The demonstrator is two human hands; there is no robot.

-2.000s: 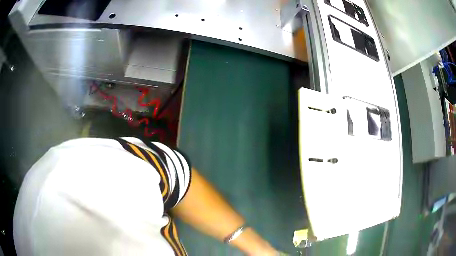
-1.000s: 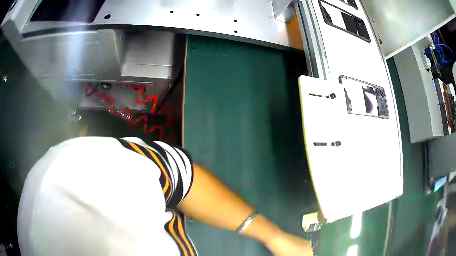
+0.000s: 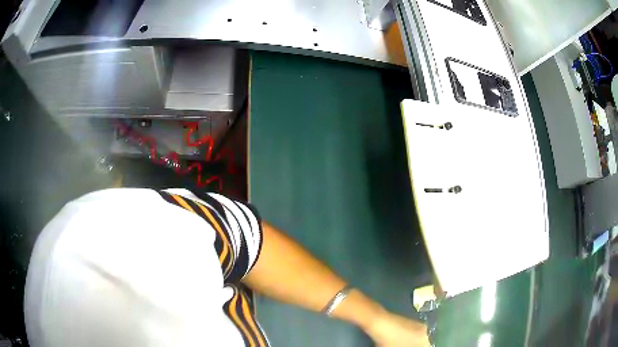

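My left hand (image 3: 401,332) is at the bottom edge, blurred and cut off, at the end of a bare forearm with a bracelet. Its fingers are hidden, so its hold cannot be told. It is below the near left corner of the white feed plate (image 3: 484,210). A phone frame (image 3: 482,88), black-edged with white and black areas, lies flat on the white conveyor surface beyond the plate's two dark slots. Part of another phone frame (image 3: 467,7) shows at the top edge. My right hand is not in view.
Yellow tape (image 3: 425,297) is at the plate's near corner. The green mat (image 3: 318,156) lies left of the plate. A metal machine bed (image 3: 271,27) spans the top left, with red coiled cables (image 3: 203,139) below. A grey cabinet (image 3: 566,135) stands at right.
The phone frames have moved up and away along the white surface. The plate sits slightly higher in view than two seconds ago. My left hand has moved slightly right and remains cut off.
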